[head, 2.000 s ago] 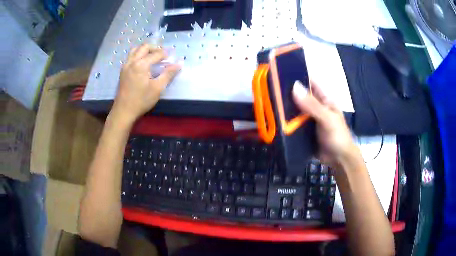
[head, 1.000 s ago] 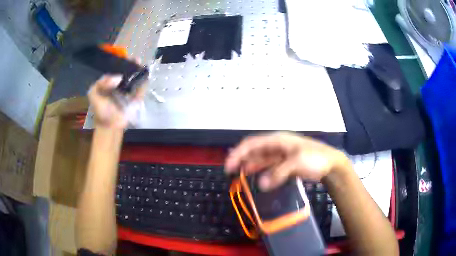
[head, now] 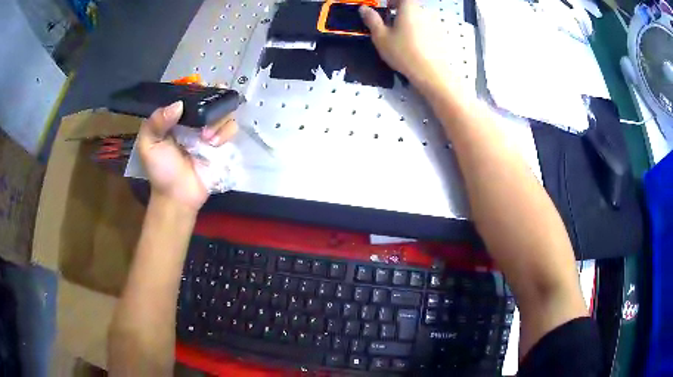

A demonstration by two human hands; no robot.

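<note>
My left hand [head: 171, 158] grips a black device [head: 173, 101] above the plate's left edge, thumb on its near side. Some orange shows behind the device. A crumpled clear bag [head: 220, 166] hangs at the same hand's fingers. My right hand [head: 402, 40] is at the far side of the perforated plate [head: 332, 158], partly cut off by the top edge. Its thumb lies on the screen of a second, orange-rimmed device [head: 347, 19], which lies flat with the screen up on the black pads [head: 359, 62]. Its other fingers are partly out of view.
A black keyboard [head: 317, 309] sits in a red tray [head: 273, 230] below the plate. An open carton [head: 55, 199] is at left. White sheets [head: 535, 62], a black mouse [head: 609, 166] on its mat, a fan [head: 657, 55] and something blue [head: 660, 235] are at right.
My right hand has moved from above the keyboard to the plate's far side, and the orange-rimmed device no longer shows over the keyboard. My left hand has moved slightly right with its device.
</note>
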